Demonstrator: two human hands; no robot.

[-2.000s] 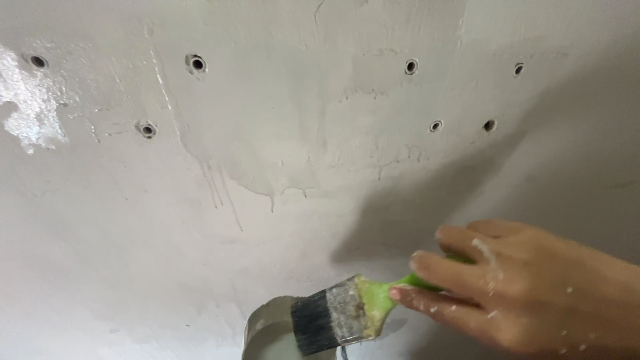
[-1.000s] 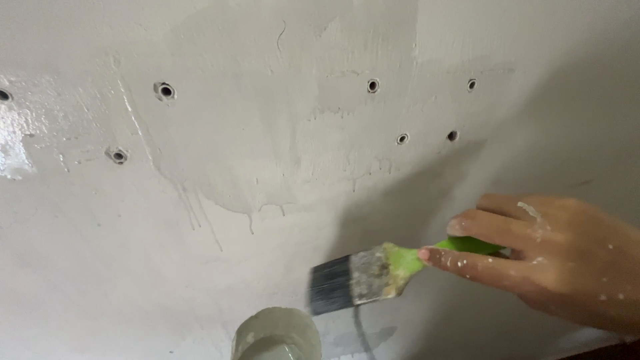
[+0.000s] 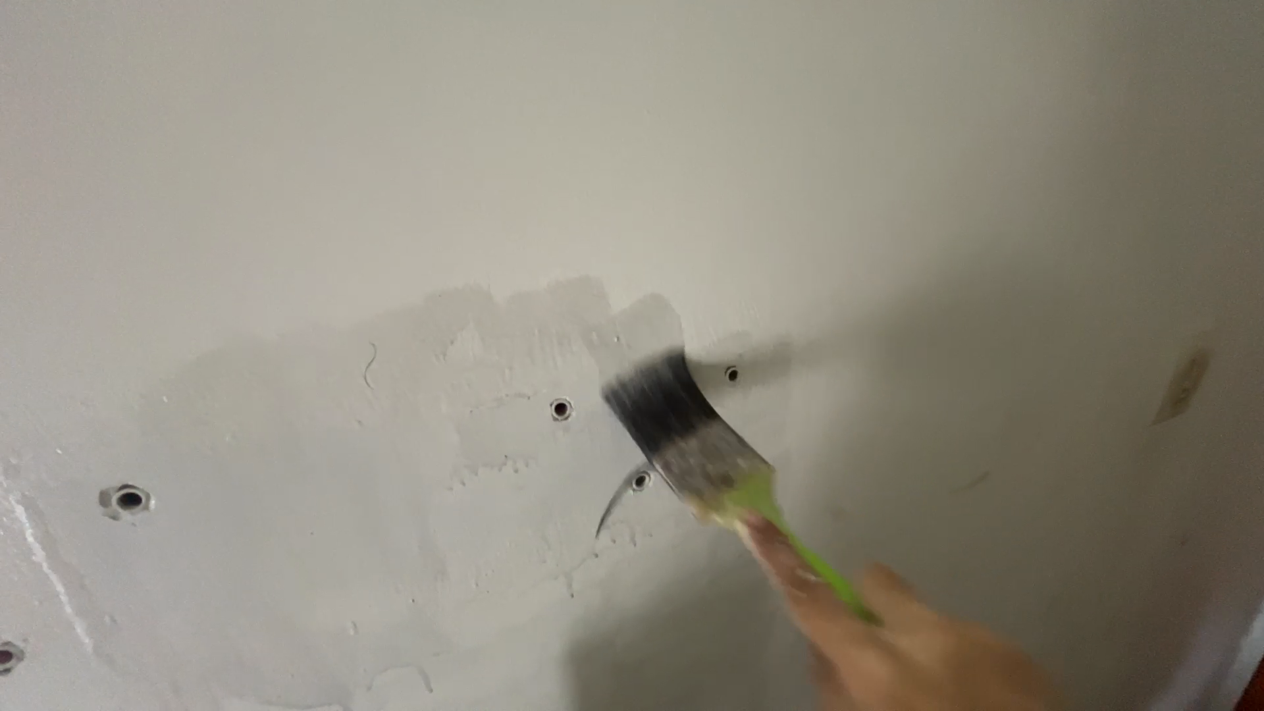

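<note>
My right hand (image 3: 889,632), blurred and entering from the lower right, grips the green handle of a flat paintbrush (image 3: 691,434). The brush's dark bristles are bent against a pale grey wall (image 3: 839,148), between two small round holes. Around the bristle tips lies a darker, wet-looking patch (image 3: 464,336) with an uneven upper edge. One long loose bristle curves away from the brush's left side, over a hole (image 3: 640,481) ringed by a nut-like rim. My left hand is out of view.
More ringed holes are in the wall, one at the left (image 3: 128,500) and one right of the bristles (image 3: 732,374). A whitish streak (image 3: 44,563) runs down the lower left. A small brownish mark (image 3: 1182,386) shows at the right. Shadow covers part of the wall.
My right hand has raised the brush from beside the container at the bottom to the wall among the holes. The view has shifted upward, and the container has left it.
</note>
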